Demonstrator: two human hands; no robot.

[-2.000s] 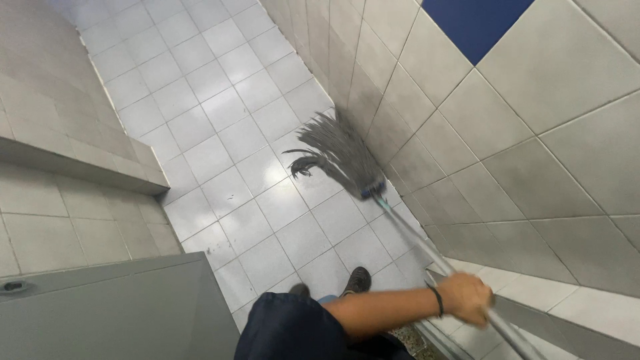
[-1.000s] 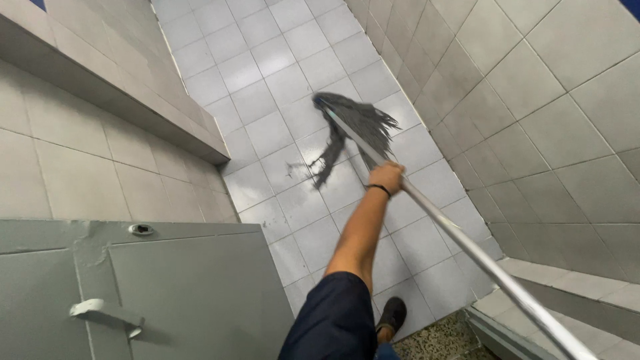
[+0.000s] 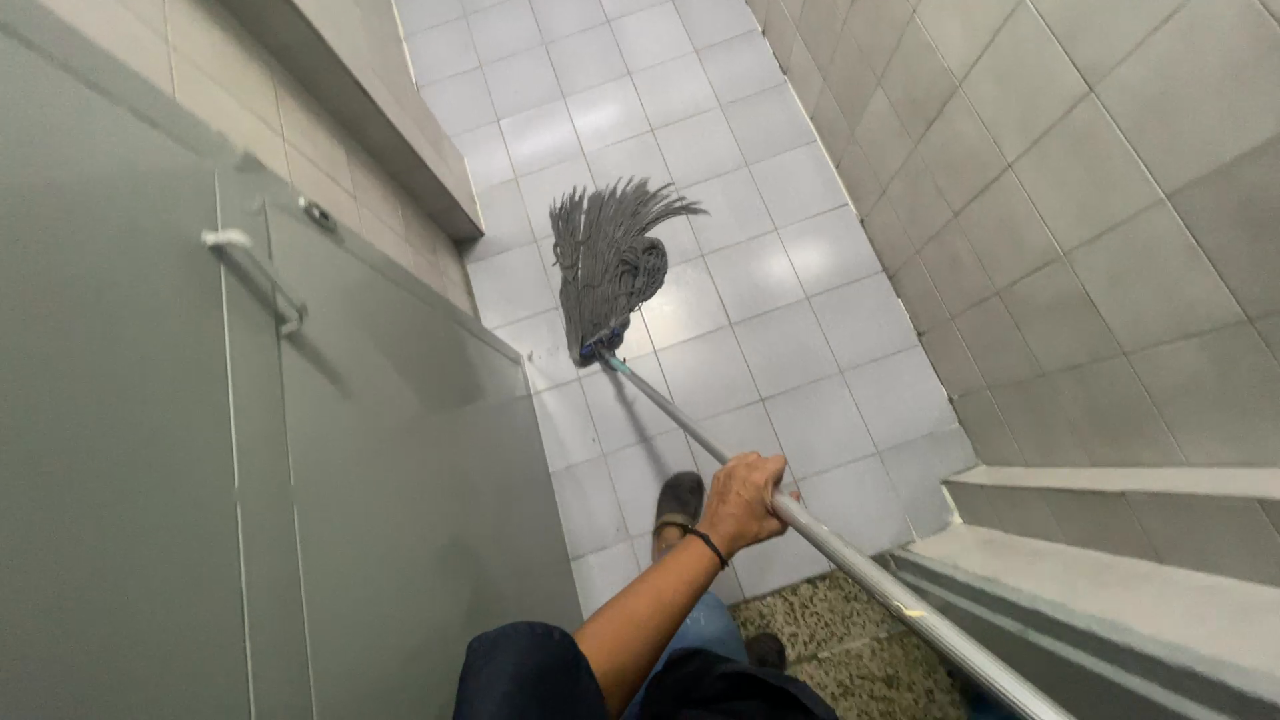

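Note:
My left hand [image 3: 745, 502], with a dark band at the wrist, is closed around the metal handle [image 3: 900, 600] of a string mop. The handle slants from the lower right corner up to the mop head. Grey mop strands [image 3: 610, 250] lie fanned out on the light tiled floor [image 3: 790, 350], with some bunched on their right side. A blue and teal fitting [image 3: 605, 350] joins the strands to the handle. My right hand is out of view, and the handle's far end is cut off by the frame.
A grey door [image 3: 400, 450] with a pull handle [image 3: 260, 275] stands at left, near a tiled ledge [image 3: 370, 110]. A tiled wall [image 3: 1050, 230] runs along the right. My shoe [image 3: 680, 500] is on the floor near a speckled stone sill [image 3: 830, 620].
The mop head has moved from the right wall across the floor to the left, near the door. Its strands now fan away from me. My left hand still holds the handle. The view has turned.

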